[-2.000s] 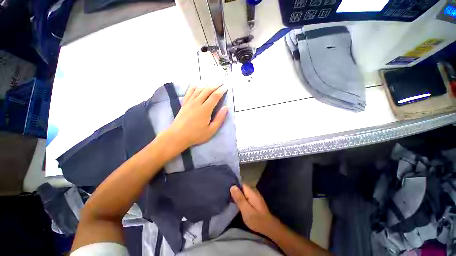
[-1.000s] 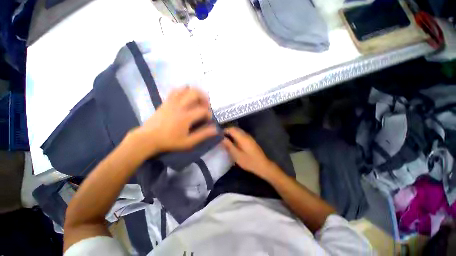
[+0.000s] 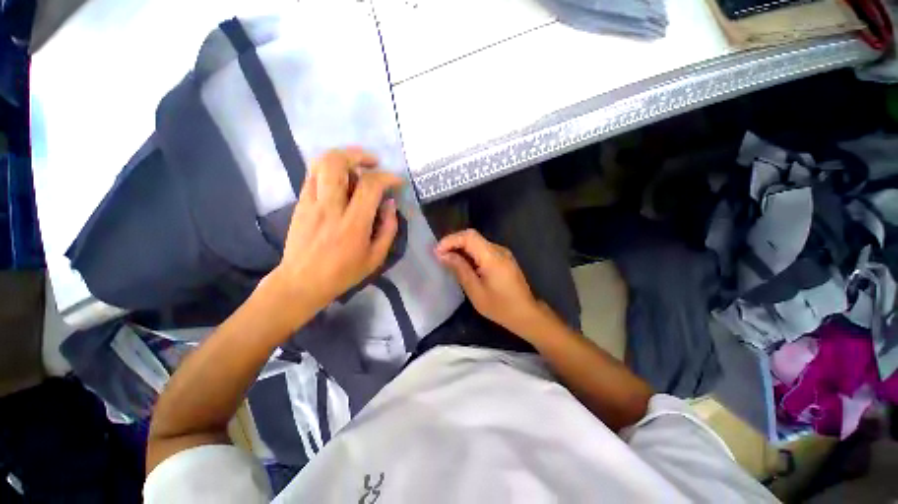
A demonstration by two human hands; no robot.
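Observation:
The light grey garment panel (image 3: 340, 94) with dark stripes lies over the table's front edge and hangs into my lap. A dark panel (image 3: 138, 231) lies at its left. My left hand (image 3: 345, 212) is on the work, fingers curled at a dark piece lying over the light panel; what its fingertips pinch is partly hidden. My right hand (image 3: 482, 271) pinches the panel's right edge between thumb and fingers, below the table edge. The needle area is out of the picture.
A measuring tape (image 3: 630, 116) runs along the table's front edge. Light grey pocket pieces (image 3: 620, 14) and a phone on a tan pad (image 3: 778, 25) are at the top right. A grey-black heap (image 3: 788, 236) and magenta cloth (image 3: 832, 379) lie at lower right. More striped pieces (image 3: 295, 404) hang at lower left.
The view has tilted down, so the machine has left the picture. My left hand has moved back from near the needle towards the table's front edge, and the dark flap there is drawn leftward.

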